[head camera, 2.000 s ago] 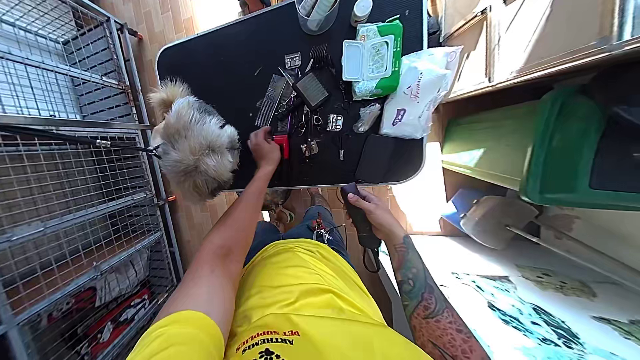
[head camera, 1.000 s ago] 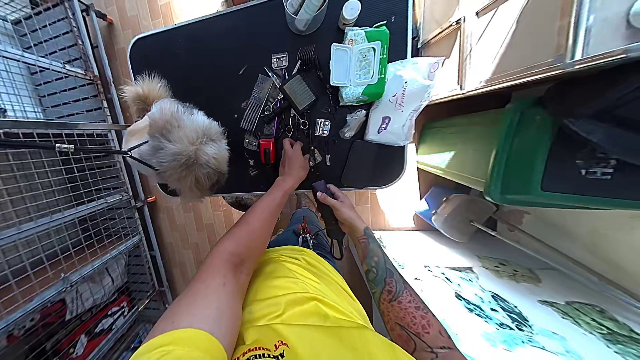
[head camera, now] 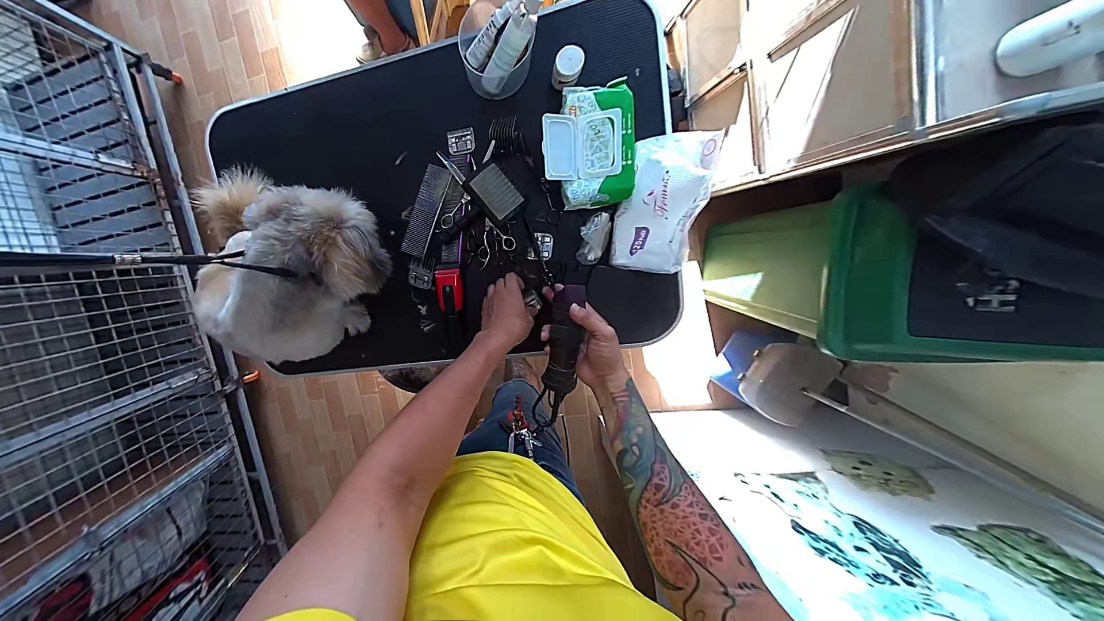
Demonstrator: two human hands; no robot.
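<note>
My right hand (head camera: 595, 345) is closed around a dark electric hair clipper (head camera: 567, 341), its cord coiled below. My left hand (head camera: 507, 309) is at the table's near edge, by a small metal clipper blade (head camera: 532, 300); whether its fingers grip that blade is unclear. Beyond it lie scissors (head camera: 490, 245), a metal comb (head camera: 427, 210), a slicker brush (head camera: 498, 193), another clipper blade (head camera: 542, 246) and a red-and-black tool (head camera: 448, 291). A small fluffy dog (head camera: 293, 267), held by a black tether (head camera: 216, 259), is on the grooming table's left end.
A wet-wipes pack (head camera: 597, 145), a white tissue pack (head camera: 666, 203), a small bottle (head camera: 568, 66) and a tub of bottles (head camera: 496, 52) stand on the black table (head camera: 345, 112). Wire cages (head camera: 112, 345) line the left; a green bin (head camera: 862, 276) is right. Another person's foot (head camera: 392, 39) shows beyond.
My left hand has moved right along the table's near edge, from beside the red tool toward the clipper. My right hand keeps hold of the clipper. The dog's head has turned.
</note>
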